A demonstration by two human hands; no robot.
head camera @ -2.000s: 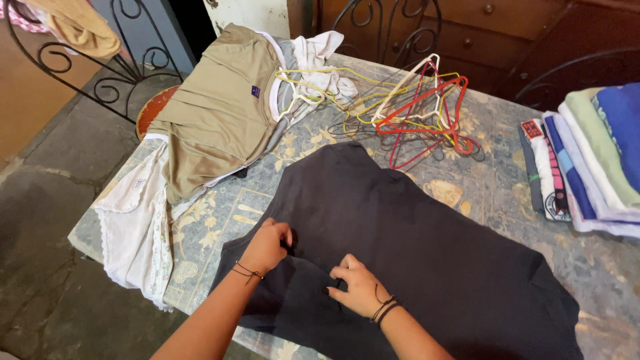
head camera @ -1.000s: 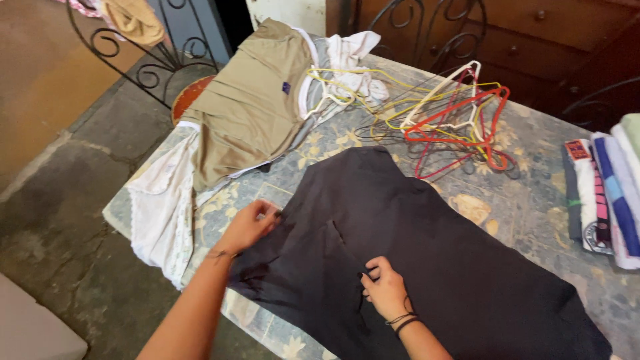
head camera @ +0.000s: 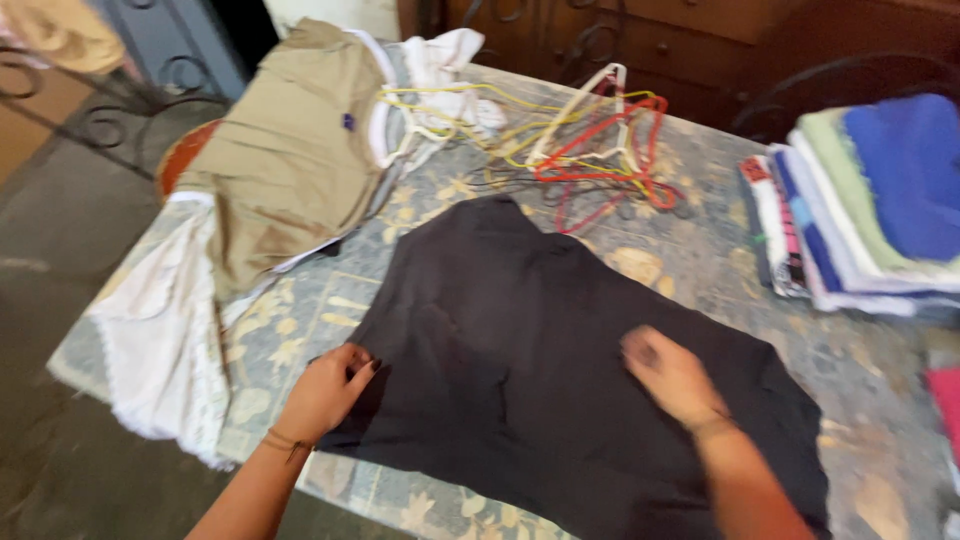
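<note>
A dark grey or black garment [head camera: 525,322] lies spread over the table's patterned cover [head camera: 352,300]. My left hand [head camera: 341,379] pinches the garment's left edge between thumb and fingers. Over the right part of the same garment is my right hand [head camera: 667,367], blurred, with its fingers curled; whether it grips any cloth cannot be told. Part of the lower right of the garment is hidden by my right forearm.
Behind the dark garment lies a tangle of hangers [head camera: 600,142]. An olive garment [head camera: 292,150] and a white lace-edged cloth [head camera: 165,352] are at the left. Folded clothes [head camera: 900,180] are stacked at the right. Wrought-iron chairs [head camera: 112,127] and a wooden drawer cabinet [head camera: 675,52] stand beyond.
My right hand has moved right across the dark garment, off its middle. My left hand has come down to the garment's left edge. The cloth lies flatter around its middle.
</note>
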